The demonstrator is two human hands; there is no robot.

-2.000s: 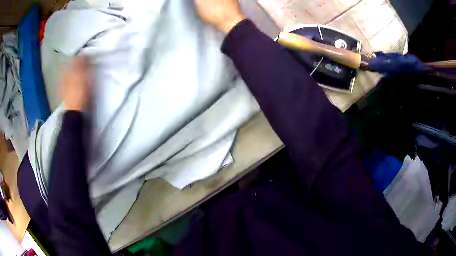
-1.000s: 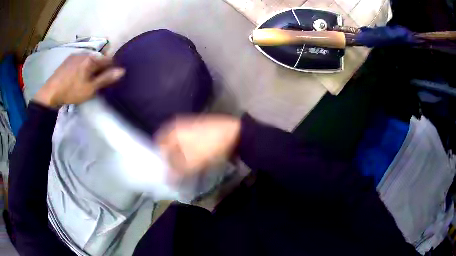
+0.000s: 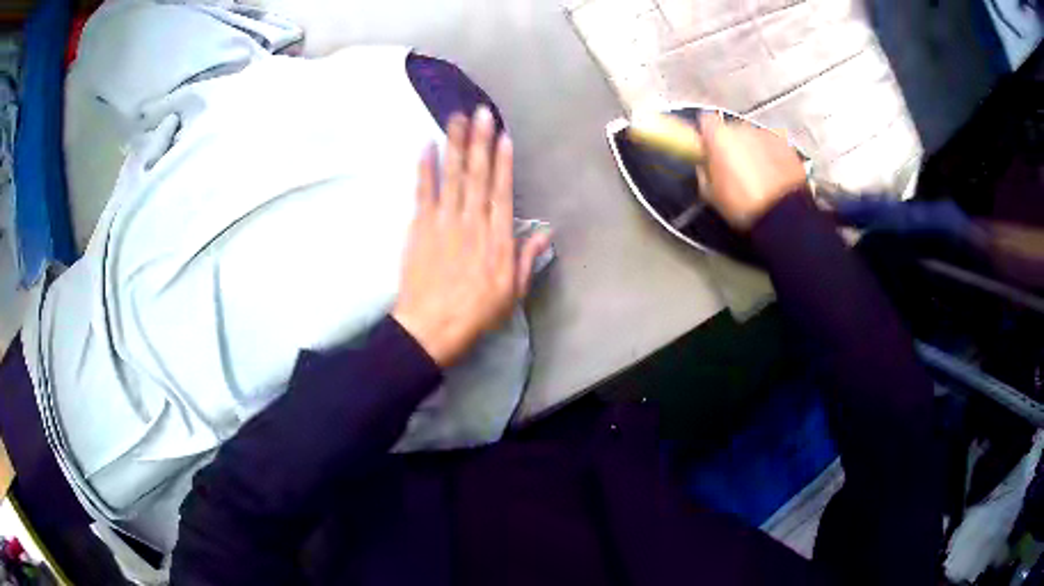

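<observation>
A pale grey-blue garment point(image 3: 275, 218) is draped over the dark padded form point(image 3: 453, 89), whose rounded end shows at the garment's upper right edge. My left hand point(image 3: 464, 235) lies flat on the garment near that end, palm down, fingers slightly spread and holding nothing. My right hand point(image 3: 750, 169) is closed around the tan handle of the black steam iron point(image 3: 658, 183), whose tip points left, beside the garment. The iron and hand are slightly blurred; whether the iron touches the table cannot be told.
The off-white table cover point(image 3: 607, 309) lies under the form. A pale square-marked rest pad point(image 3: 778, 69) is at the upper right. The iron's blue-wrapped hose point(image 3: 916, 223) runs off right. A blue bar point(image 3: 44, 149) stands at the far left.
The garment now covers most of the form that was bare. My left hand has moved right onto the cloth. My right hand has left the cloth and taken hold of the iron.
</observation>
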